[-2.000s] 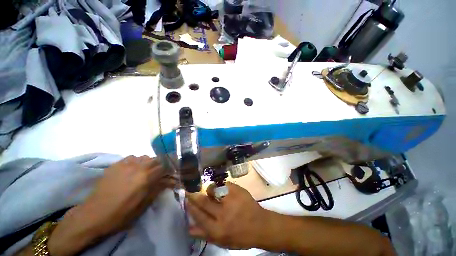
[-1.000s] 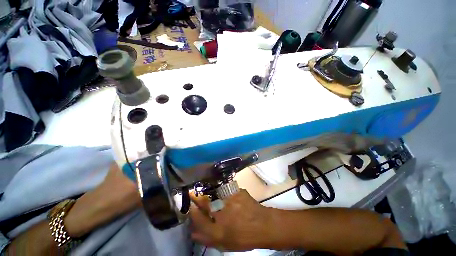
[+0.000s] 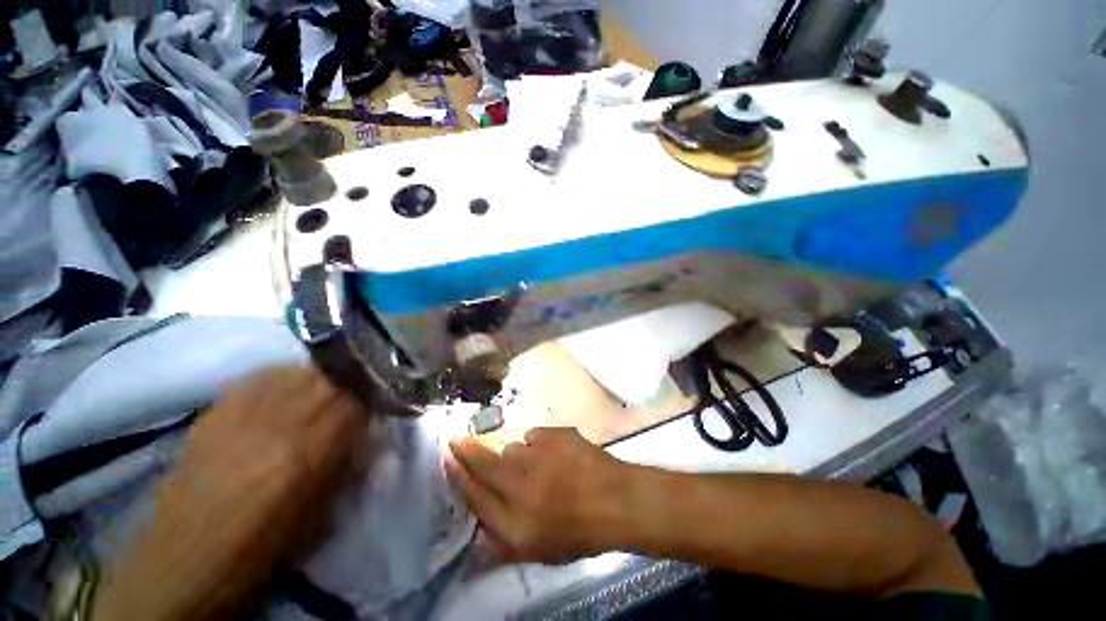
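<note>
The pale grey fabric (image 3: 376, 516) with a black band lies left of and in front of the needle area of the white-and-blue sewing machine (image 3: 582, 231). My left hand (image 3: 285, 437) is motion-blurred over the fabric, left of the needle area; its fingers cannot be made out. My right hand (image 3: 540, 491) is just right of the needle area, with its bent fingertips on the fabric's right edge. The shiny thread take-up guard (image 3: 346, 340) hides part of the needle area. The presser foot and needle are not clear.
Black-handled scissors (image 3: 737, 406) and a white scrap (image 3: 643, 352) lie under the machine arm. Grey and black pieces (image 3: 158, 134) are heaped at the back left. Small dark items (image 3: 922, 346) sit at the table's right end, beside a plastic-wrapped bundle (image 3: 1043, 461).
The camera view has shifted, and more of the machine bed shows. My left hand has come out from behind the take-up guard. My right hand stays close to the needle area.
</note>
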